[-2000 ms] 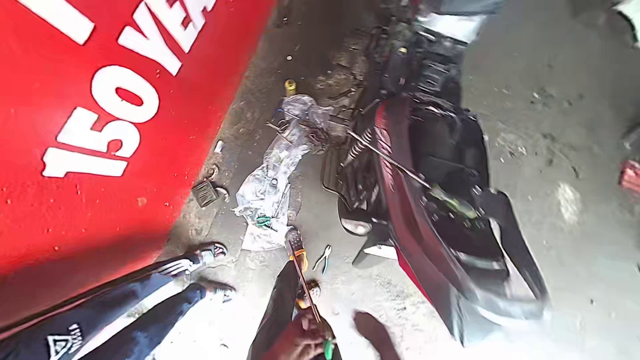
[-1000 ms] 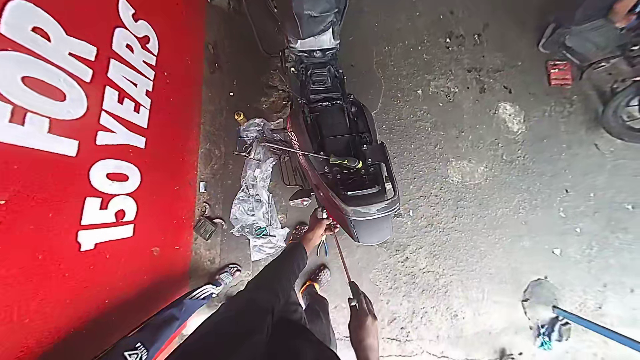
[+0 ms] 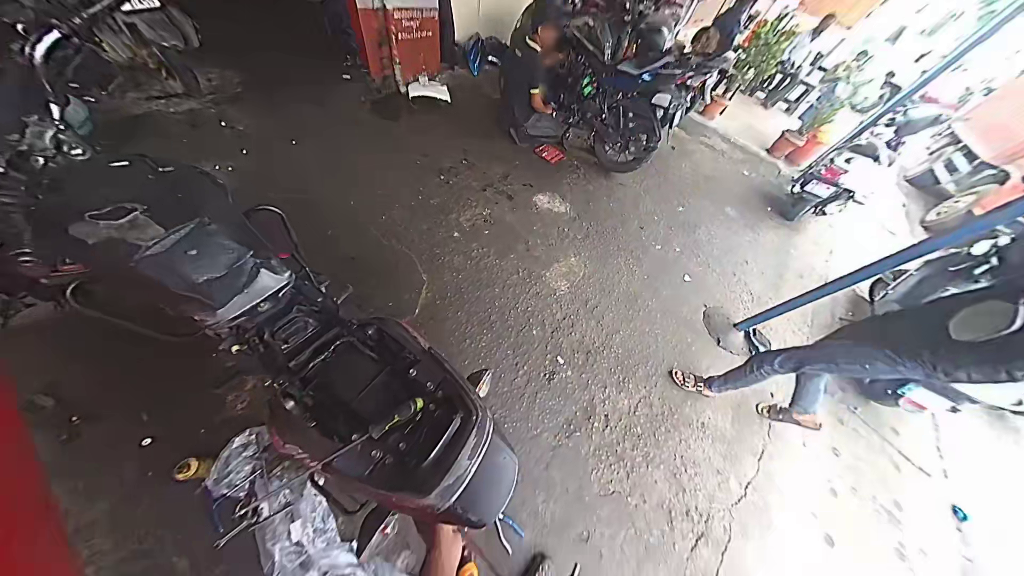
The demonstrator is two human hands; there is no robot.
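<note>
A partly stripped motorcycle with a dark red and black tail [image 3: 480, 480] stands at the lower left, its seat area uncovered. Bare skin, possibly my left hand or wrist [image 3: 444, 552], shows at the bottom edge under the tail; its fingers and any grip are hidden. My right hand is out of view. Across the open frame rests a long screwdriver with a yellow-green and black handle [image 3: 406, 412]. Crumpled clear plastic [image 3: 308, 520] lies beside the motorcycle, with metal rods or tools over it. A yellow roll or cap-like object [image 3: 192, 469] is by the plastic.
A person [image 3: 528, 88] crouches at another motorcycle [image 3: 624, 120], near a red tray [image 3: 550, 153]. A blue pole [image 3: 864, 272] rises at the right from a round base. Beside it, another person's legs [image 3: 760, 368] extend over the floor. More motorcycles and potted plants stand farther back.
The view has swung up and right across the yard. One second ago my left hand was at the motorcycle's tail and my right hand held a long-shafted tool; the right hand has left the view.
</note>
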